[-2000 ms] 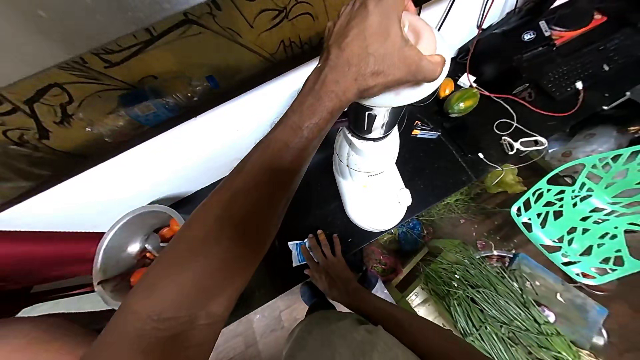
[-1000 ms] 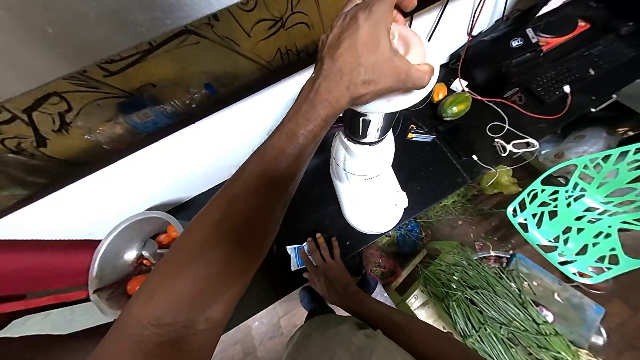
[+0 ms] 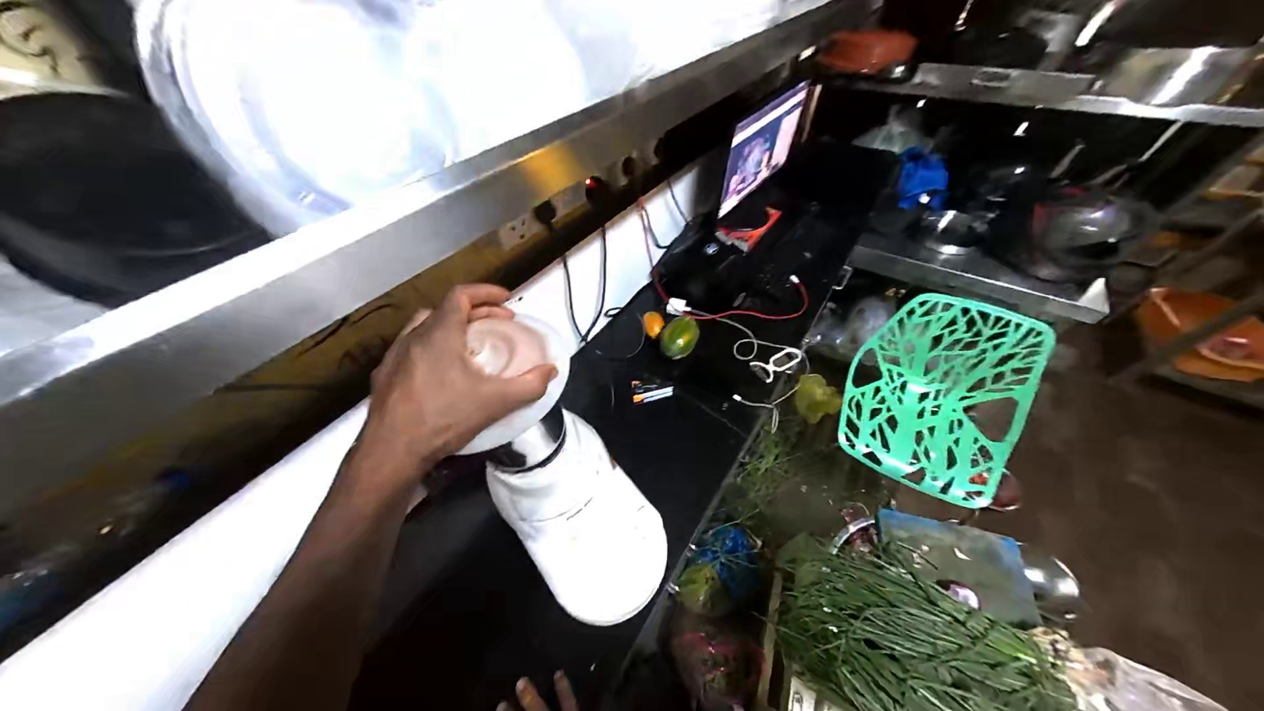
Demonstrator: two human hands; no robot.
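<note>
A white blender with a shiny metal collar stands on the black countertop. My left hand grips its round, pale lid from above, thumb on the right side and fingers around the far side. The lid and hand hide most of the blender's upper part. Only the fingertips of my right hand show at the bottom edge, spread apart over the countertop near the blender's base; the rest of that hand is out of view.
A metal shelf edge runs above. Beyond the blender lie a green fruit, an orange fruit, cables and a laptop. A green plastic chair and a heap of long green stalks are at the right.
The view has swung up and right, bringing in the shelf and laptop screen. My left hand stays on the lid. The metal bowl and blue-and-white packet seen earlier are out of view.
</note>
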